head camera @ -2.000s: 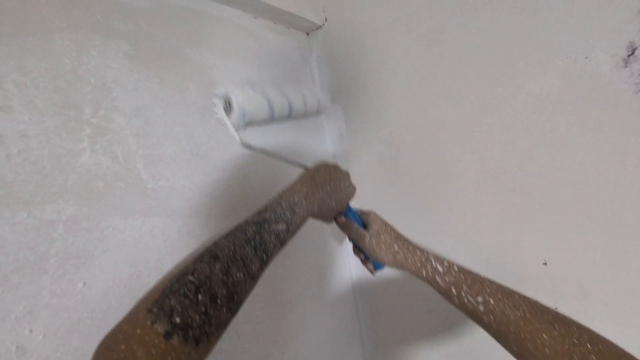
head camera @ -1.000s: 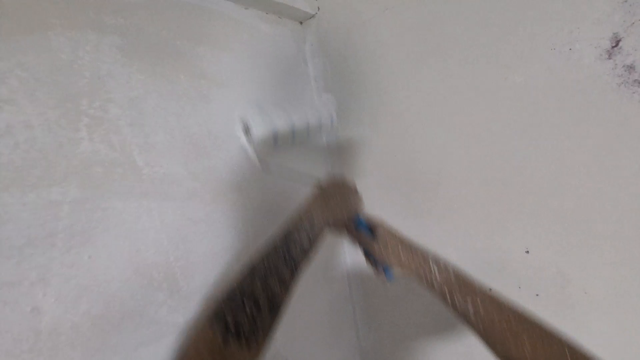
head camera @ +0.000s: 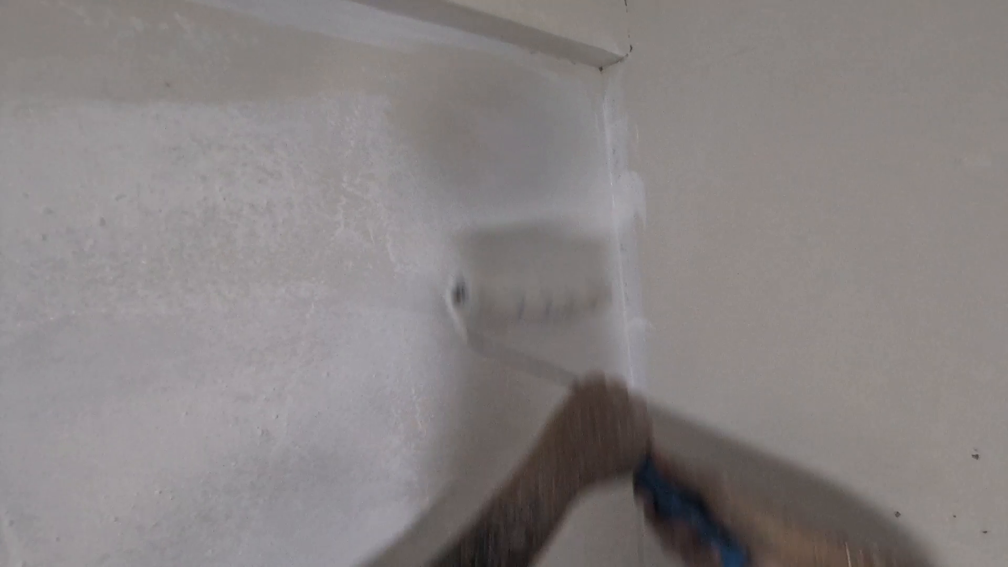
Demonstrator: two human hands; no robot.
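A paint roller, blurred by motion, lies against the left wall beside the inner corner, its cover roughly level. From its left end a thin metal frame slopes down to the right to my left hand, which is closed around the roller just above the blue handle. Lower down and to the right, my right hand grips the blue handle; it is blurred and partly cut off by the bottom edge. Wet-looking white paint runs along the corner.
The left wall has patchy white paint and a rough surface. A ledge or beam crosses the top and ends at the corner. The right wall is smoother, with a few small dark marks low down.
Both hands and the roller have moved down along the corner since the earlier frames. My hold on the roller is unchanged.
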